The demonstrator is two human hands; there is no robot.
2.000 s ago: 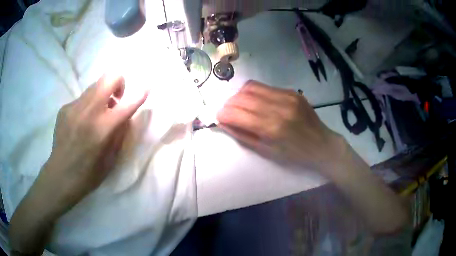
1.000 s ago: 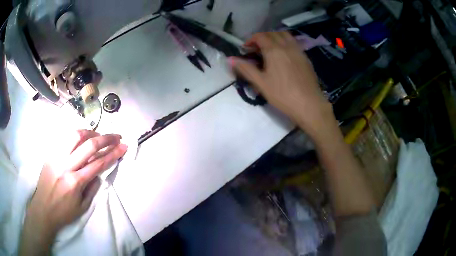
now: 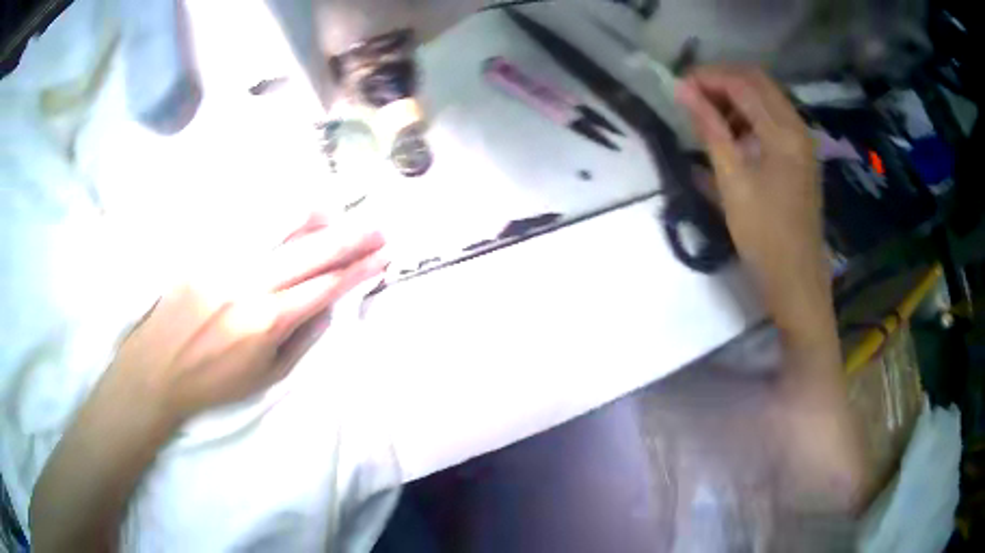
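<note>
White cloth (image 3: 254, 464) spreads under the machine head and over the table's front edge at left, overexposed by the lamp. My left hand (image 3: 259, 313) lies on it, fingers together, holding it down just in front of the needle area; the thumb is mostly hidden. My right hand (image 3: 756, 162) is beyond the black shears (image 3: 664, 151), thumb and forefinger bent at the near end of a thin pale stick (image 3: 653, 70). Blur hides whether they grip it. Pink thread snips (image 3: 551, 99) lie left of the shears.
The ribbed knob (image 3: 405, 113) and round metal disc (image 3: 412, 151) are right of the needle area. A blue-grey machine part (image 3: 162, 76) hangs at upper left. Dark items and scraps lie at right, above a yellow-rimmed box (image 3: 891, 324).
My right hand has moved from the cloth edge, over the shears handles, to beyond the shears. My left hand has moved from the left part of the cloth to near the needle. The view has shifted.
</note>
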